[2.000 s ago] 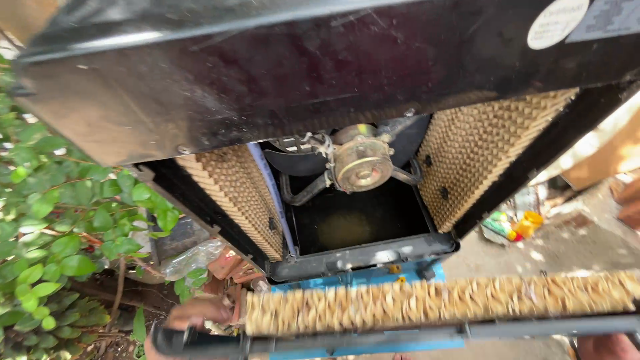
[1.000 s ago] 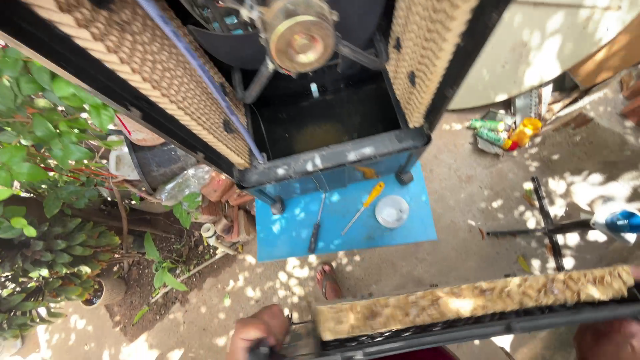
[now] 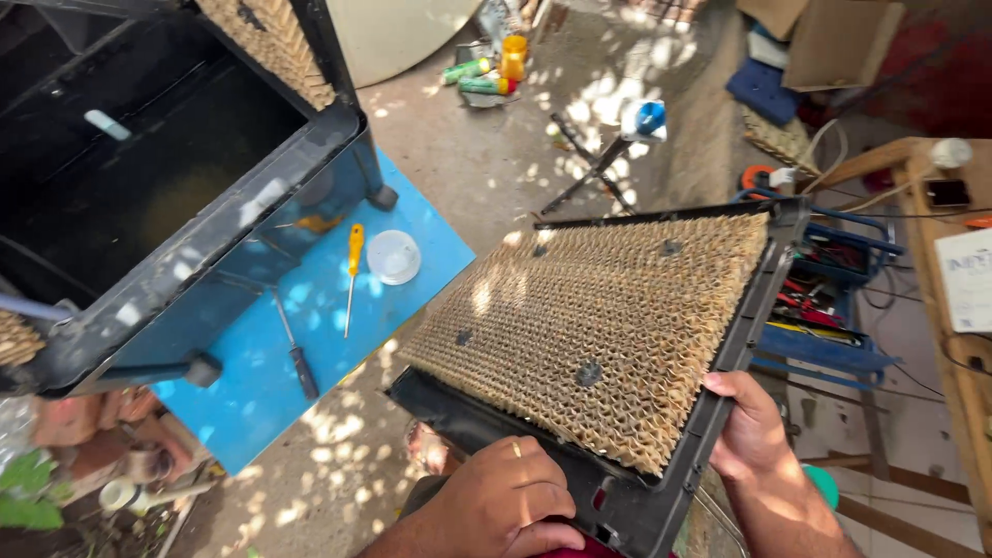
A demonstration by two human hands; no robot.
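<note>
A black plastic panel frame (image 3: 721,372) with a tan honeycomb cooling pad (image 3: 573,325) fixed in it is held tilted before me. My right hand (image 3: 756,434) grips its right edge, thumb on top. My left hand (image 3: 515,492) is closed on the frame's lower edge, its fingertips partly hidden. At the left stands the black evaporative cooler housing (image 3: 263,194), its side open onto a dark water tank (image 3: 178,147). Beside its feet, a yellow-handled screwdriver (image 3: 354,260), a dark-handled screwdriver (image 3: 298,360) and a round clear container (image 3: 394,257) lie on a blue mat (image 3: 418,232).
A blue toolbox (image 3: 821,341) with tools and a wooden table (image 3: 899,163) stand at the right. Further back are a dark stand (image 3: 597,167), a yellow jar (image 3: 514,56) and green tubes (image 3: 466,71) on the ground. Bricks (image 3: 85,434) lie at lower left.
The panel, seen edge-on before, is turned so its pad face shows, and it has moved away from the housing with both hands on it. The view has swung right.
</note>
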